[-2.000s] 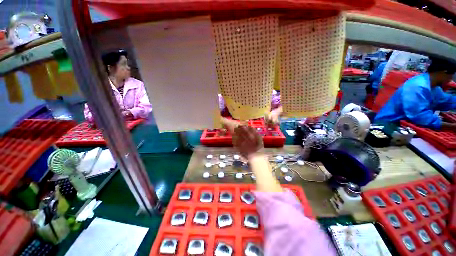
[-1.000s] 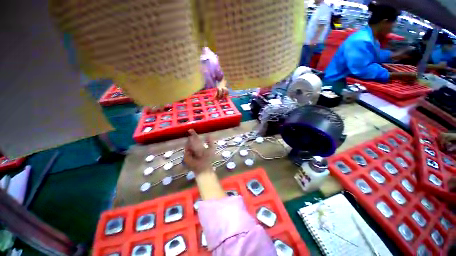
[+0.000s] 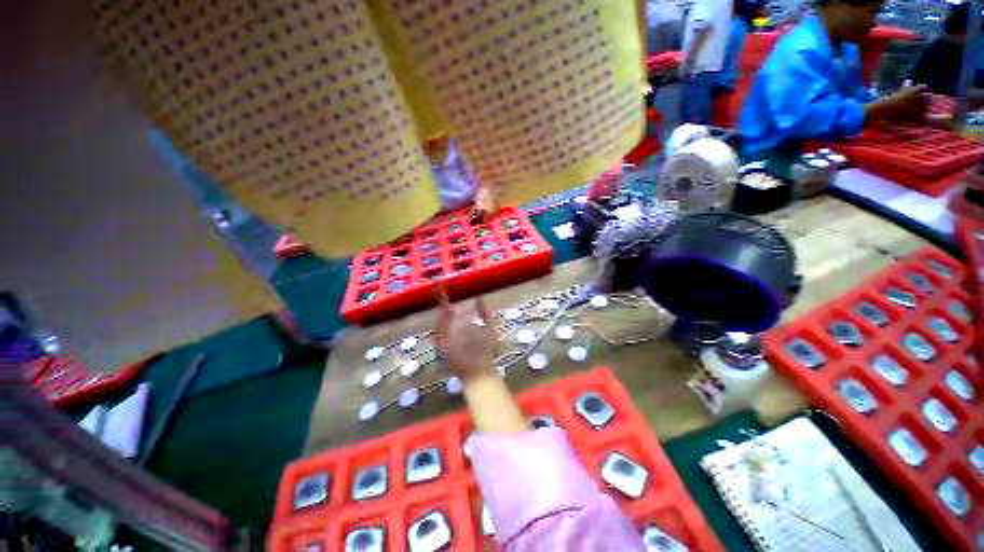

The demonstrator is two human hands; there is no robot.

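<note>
My right hand, in a pink sleeve, reaches over the board of charging pucks. It is blurred, its fingers look apart, and I see nothing in them. White round pucks on thin wires lie around and beyond it. Nearer me, a red-orange tray holds silver-edged watch bodies in its pockets; my forearm covers part of it. My left hand is out of the picture.
Yellow dotted sheets hang overhead. Another filled tray stands opposite, by another person's hand. At right are a black fan, a bottle, a spiral notebook and another filled tray. A person in blue sits beyond.
The view has turned right and down since two seconds ago, and the hanging sheets loom larger. My right hand has drawn back from near the opposite tray to over the pucks.
</note>
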